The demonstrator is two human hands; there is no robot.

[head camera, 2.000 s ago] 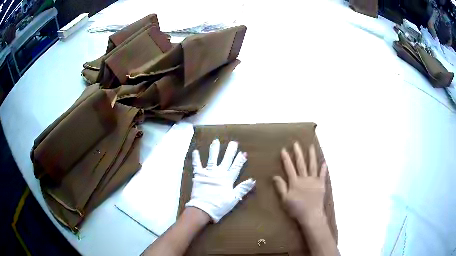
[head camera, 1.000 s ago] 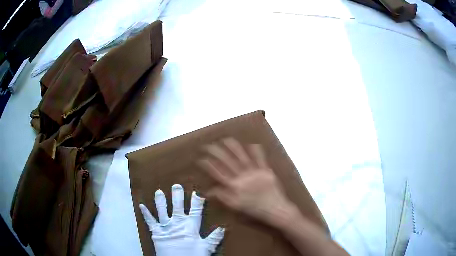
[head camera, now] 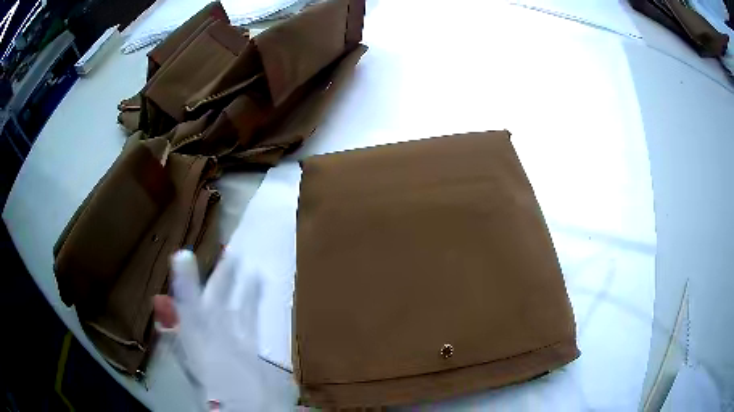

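A brown bag body [head camera: 426, 257] lies flat on the white table [head camera: 612, 201], in the middle of the view. It has a small round metal piece near its bottom edge and a seam below that. My left hand [head camera: 229, 338], in a white glove, is blurred to the left of the bag. Its fingers are apart, a bare fingertip shows, and I see nothing held in it. My right hand is not in view.
A heap of folded brown bag bodies [head camera: 137, 233] covers the table's left side. A white sheet [head camera: 265, 249] lies left of the bag. Another brown piece [head camera: 684, 24] is at the top right. Thin white paper [head camera: 672, 362] stands up at the lower right.
Both hands have come off the bag. My left hand has moved left, and my right hand has left the picture. The bag now shows uncovered, and the view has shifted.
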